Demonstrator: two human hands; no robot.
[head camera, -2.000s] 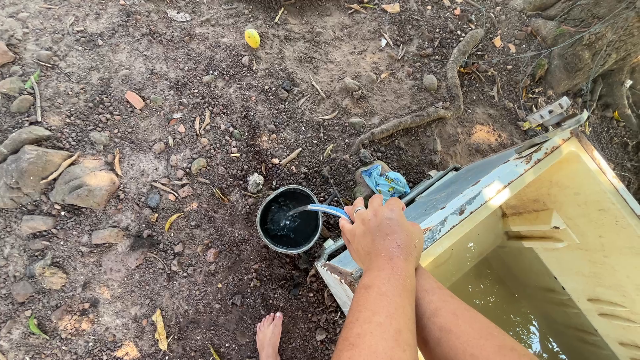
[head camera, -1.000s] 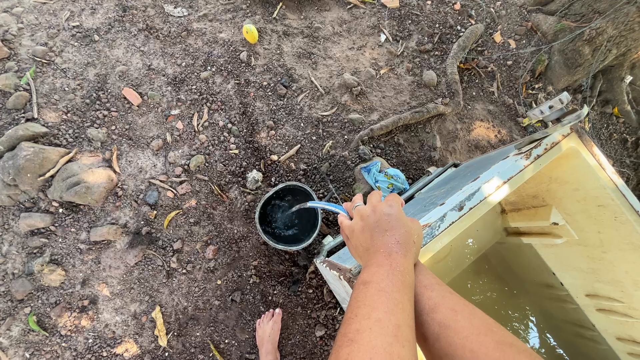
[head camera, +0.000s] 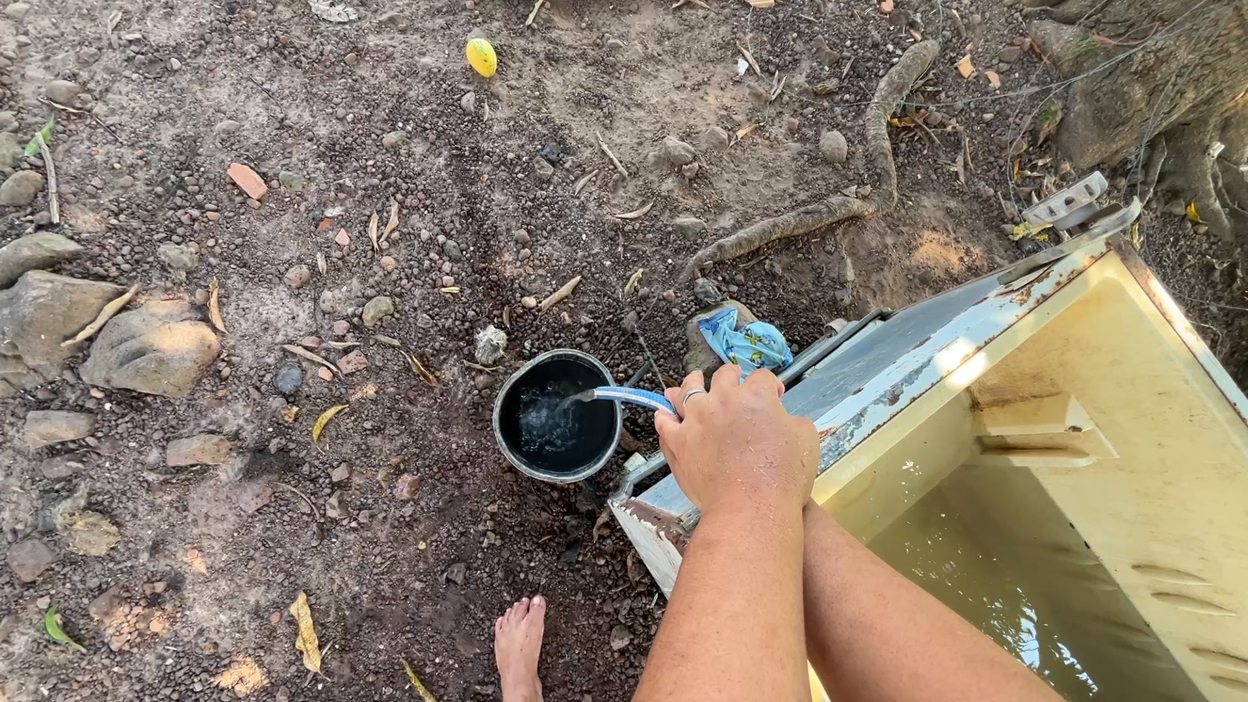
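Observation:
My left hand (head camera: 736, 439), with a ring on one finger, is closed around a blue-and-white hose (head camera: 636, 395). Water runs from the hose's end into a round bucket (head camera: 500, 444) of dark-looking water, whose surface is stirred up. My right forearm (head camera: 892, 604) passes beneath the left one, and the left hand covers my right hand, so its grip is hidden. Just right of the bucket, under my forearms, lies an open, rusty-edged metal cabinet (head camera: 912, 375) with a cream plastic lining, like an old refrigerator body, holding murky water (head camera: 985, 565).
A blue patterned cloth or bag (head camera: 746, 341) rests on a stone beyond my hands. A tree root (head camera: 780, 229) runs to a trunk (head camera: 1141, 88) at upper right. Large stones (head camera: 151, 349) lie left, a yellow fruit-like object (head camera: 481, 57) farther off. My bare foot (head camera: 520, 643) is below the bucket.

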